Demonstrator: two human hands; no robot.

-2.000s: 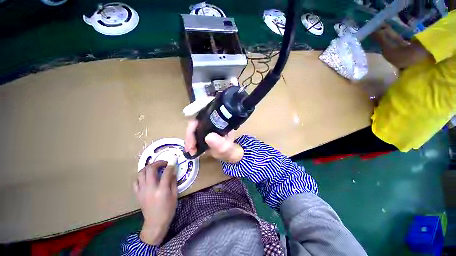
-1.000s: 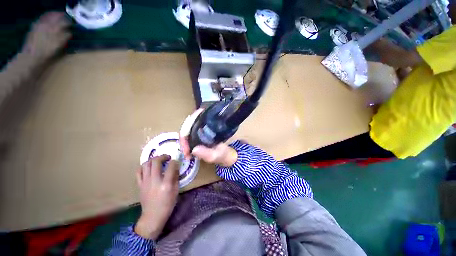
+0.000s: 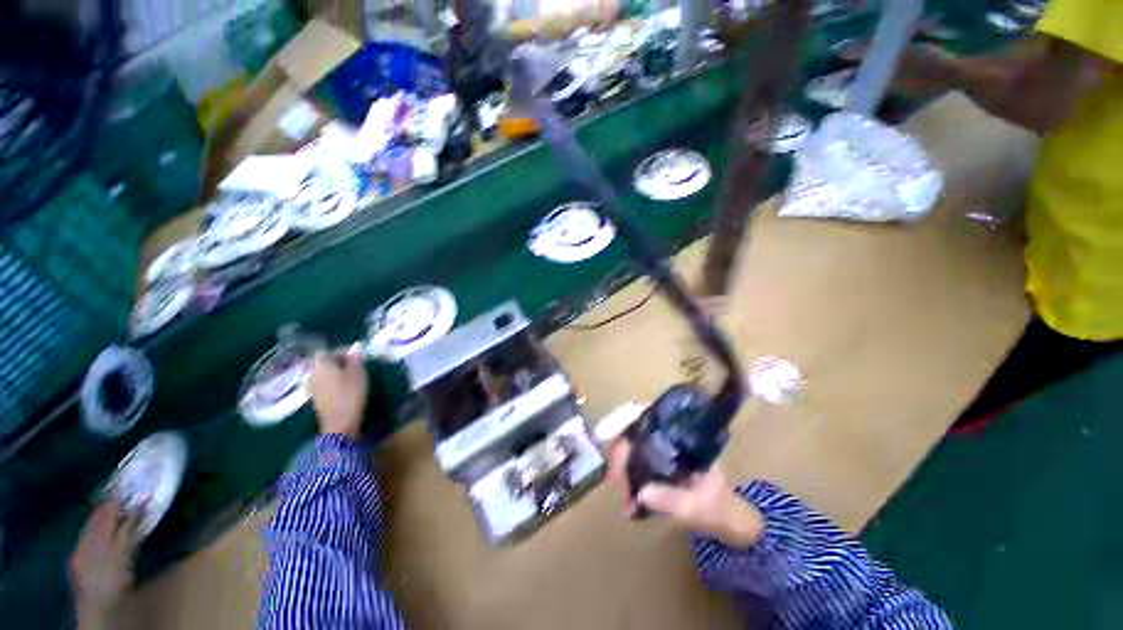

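My left hand (image 3: 338, 391), in a striped sleeve, reaches over the green belt. Its fingers are at the right rim of a slotted white disc (image 3: 276, 384) and appear to pinch it; the contact is blurred. My right hand (image 3: 696, 502) is closed around the black electric screwdriver (image 3: 677, 433), held over the bench right of the screw feeder. Its cable rises from the tool's top. The silver-grey screw feeder (image 3: 505, 418) stands between my hands, with its dark hopper open. The screwdriver's tip is hidden.
More white discs (image 3: 413, 322) lie along the green conveyor belt (image 3: 493, 252). Another person's hand (image 3: 104, 554) touches a disc at the lower left. A bag of small parts (image 3: 858, 172) lies at the bench's far end, near a person in yellow (image 3: 1084, 209). A cluttered shelf stands beyond the belt.
The view has swung towards the belt. My left hand has moved from the disc on the bench to a disc over the belt. My right hand still holds the screwdriver.
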